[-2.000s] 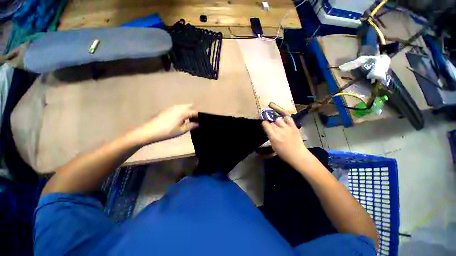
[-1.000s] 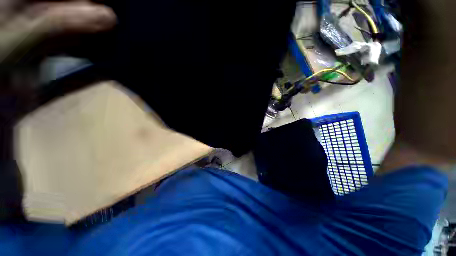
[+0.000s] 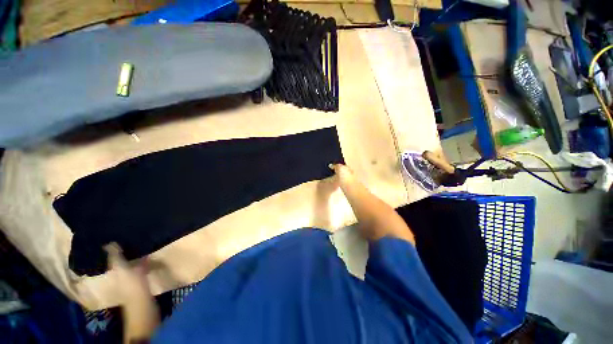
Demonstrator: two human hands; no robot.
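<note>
The black trousers (image 3: pixel 201 181) lie folded lengthwise and flat on the beige pressing table (image 3: pixel 363 80), wide part at left, narrow hem at right. My right hand (image 3: pixel 344 176) pinches the near corner of the hem. My left hand (image 3: pixel 128 272) is blurred at the near edge of the wide part; its grip is unclear. The steam iron (image 3: pixel 420 169) rests on the table's right edge, tan handle up.
A grey padded sleeve board (image 3: pixel 168 64) stands at the far left with a small pale yellow-green object on it. Black hangers (image 3: pixel 302 60) are stacked beside it. A blue crate (image 3: pixel 507 248) with black garments (image 3: pixel 447 242) stands below right; a hose runs right from the iron.
The black trousers, held at the hem by both hands, then raised close to the camera, now lie flat across the table. My left hand has moved to the wide part at left.
</note>
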